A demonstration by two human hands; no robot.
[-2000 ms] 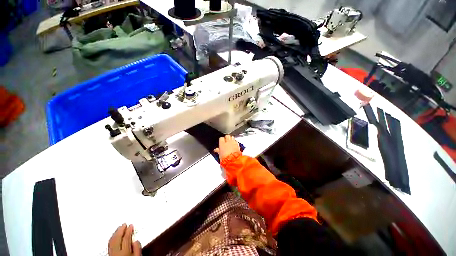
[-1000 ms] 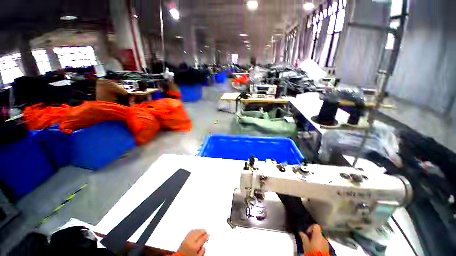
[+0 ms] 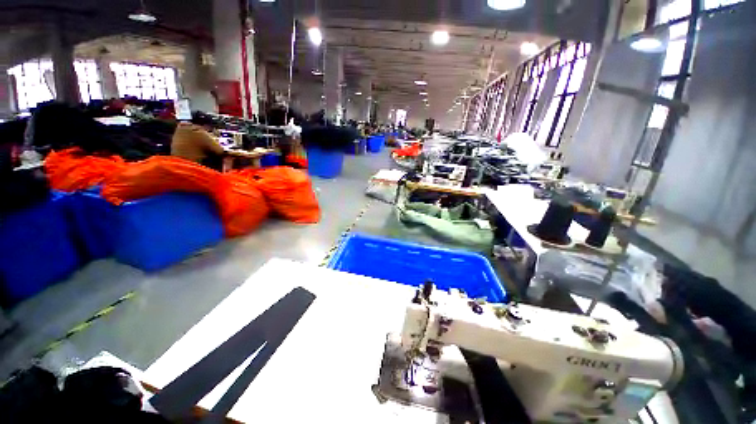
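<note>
Neither of my hands is in the picture. The cream-white sewing machine [image 3: 530,348] stands at the lower right, with its needle area and presser foot [image 3: 424,377] at the left end of the arm. A black strip [image 3: 491,385] lies under the arm, to the right of the needle area, and runs out at the bottom edge. An overlapping pair of black strips [image 3: 249,348] lies flat on the white table [image 3: 340,331] at the left, spread apart toward the front.
A blue bin [image 3: 414,261] stands behind the table. Orange bundles [image 3: 174,182] lie on blue bins at the left. A dark heap [image 3: 91,393] is at the lower left. Thread cones [image 3: 557,222] stand behind the machine. A person [image 3: 195,145] is at the far left.
The view has swung up from the table toward the factory floor and tilted slightly higher. Both hands, seen at the lower edge before, are out of the picture. The strips lie as before.
</note>
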